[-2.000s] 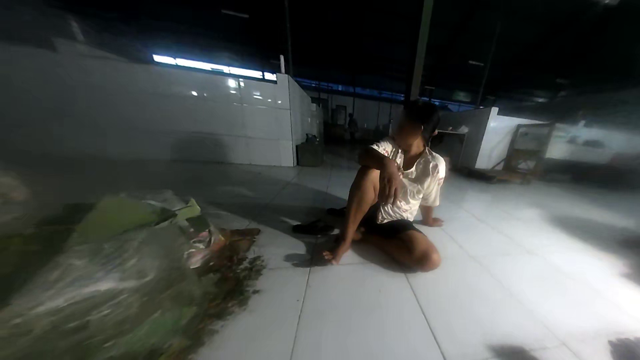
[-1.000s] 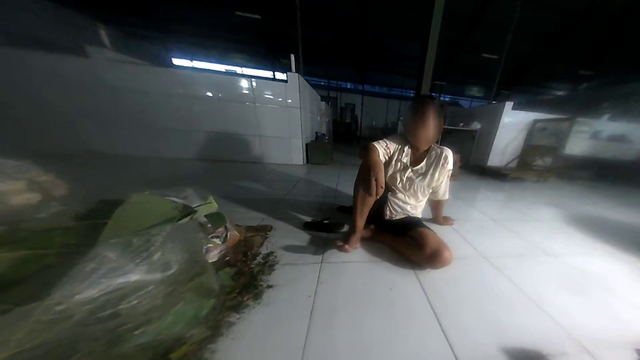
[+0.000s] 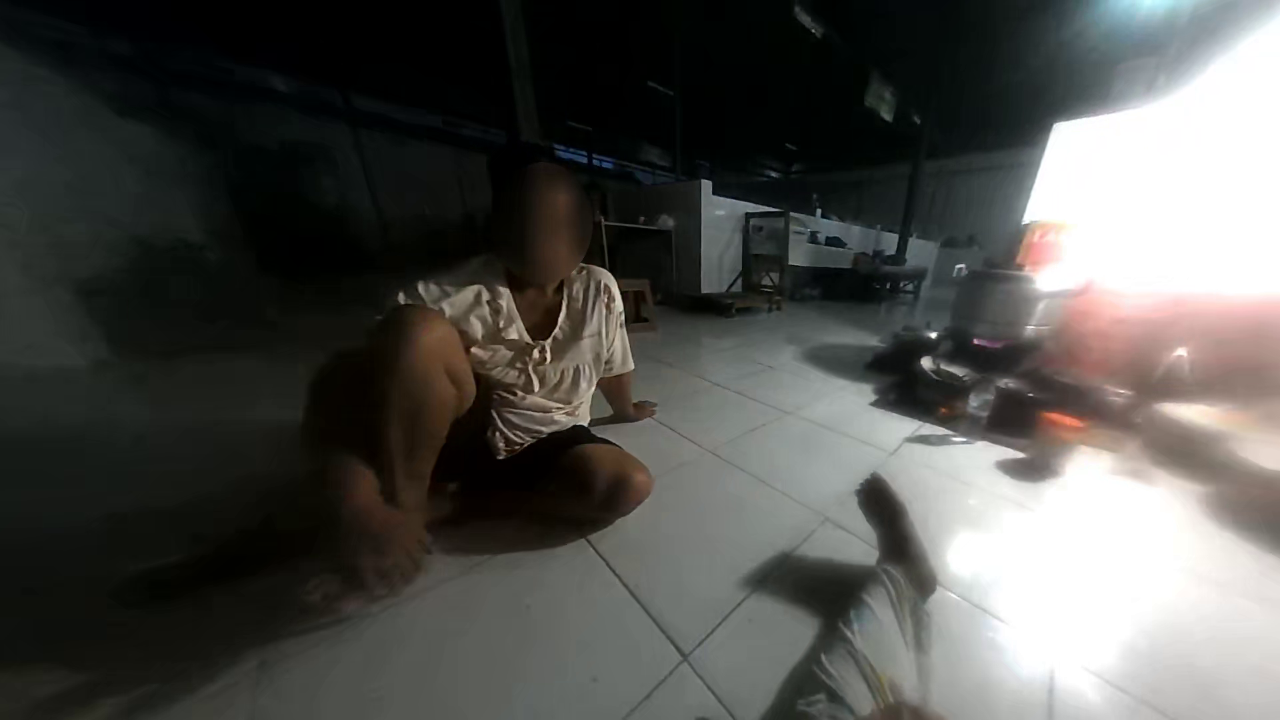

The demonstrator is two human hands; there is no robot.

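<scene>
A sliver of skin at the bottom edge, beside the trouser leg, looks like part of my right hand; its fingers and anything in it are hidden. My left hand is out of the frame. My outstretched leg in light patterned trousers ends in a bare foot on the white tiled floor. Across from me another person in a cream short-sleeved top sits on the floor, one knee raised. One of that person's hands rests on the tiles behind the bent leg.
At the right stand a large metal pot and several dark vessels, near a glowing orange spot and strong glare. Farther back are a wooden frame stand, a low tiled wall and a dark post.
The view has swung right and the seated person appears nearer. The leaves and clear plastic at the left have left the view; my leg and the pots have come into it.
</scene>
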